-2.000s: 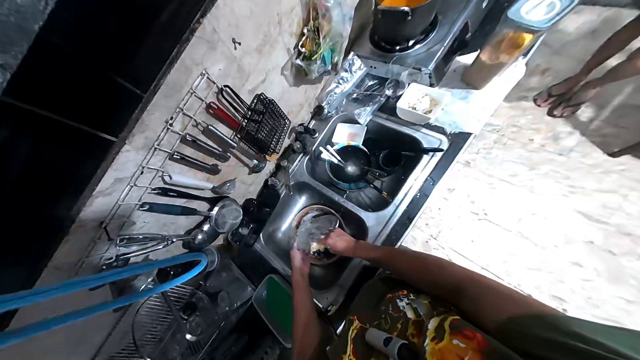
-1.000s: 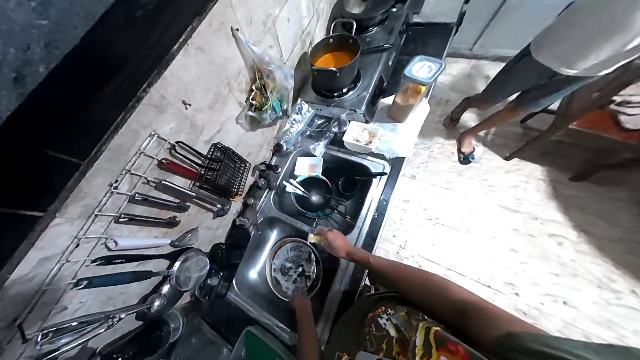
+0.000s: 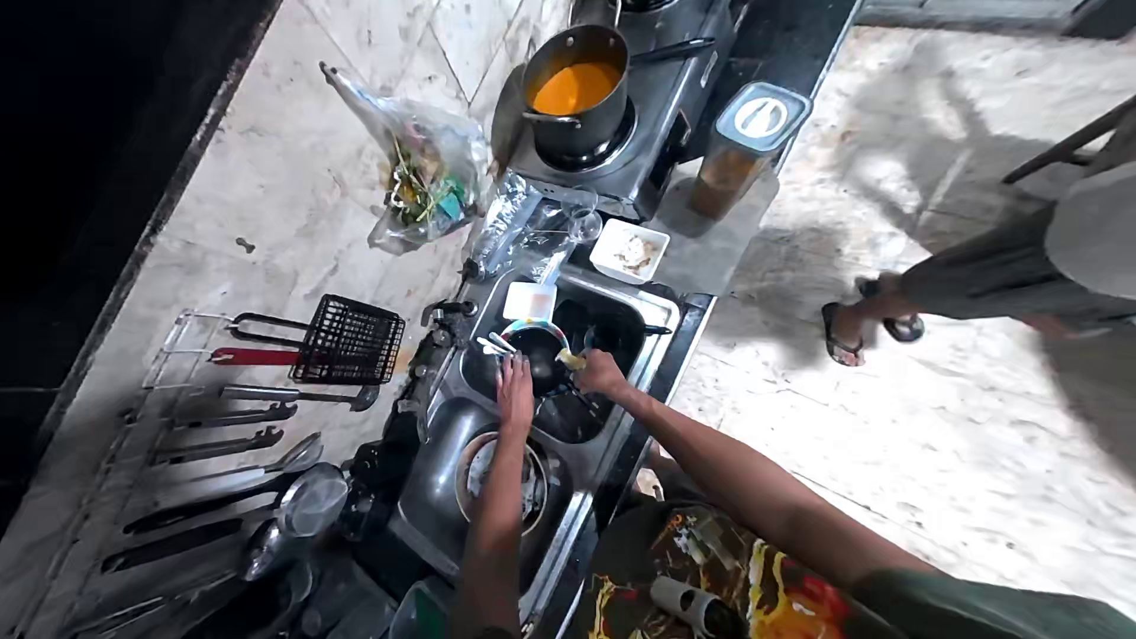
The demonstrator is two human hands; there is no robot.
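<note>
My left hand (image 3: 516,383) reaches over the divider of the double steel sink (image 3: 437,426), its fingers at the near left edge of a dark bowl with a patterned rim (image 3: 535,328). Beside those fingers are the white handles of some utensils (image 3: 495,344). My right hand (image 3: 601,374) holds a small yellowish sponge or scrubber (image 3: 570,359) at the bowl's right side. Whether my left fingers grip the bowl cannot be made out. A round pan with suds (image 3: 484,466) lies in the nearer basin, partly behind my left forearm. Dark cookware sits in the farther basin.
Beyond the sink are a white tub of scraps (image 3: 629,252), a lidded container (image 3: 741,146) and a pot of orange liquid (image 3: 577,89) on the stove. Utensils hang from a wall rack (image 3: 191,355) at left, near a plastic bag (image 3: 426,177). A person's sandalled feet (image 3: 848,333) are at right.
My left hand has moved from the round pan in the nearer basin to the bowl in the farther one. My right hand, with the yellowish thing, has also come to that bowl.
</note>
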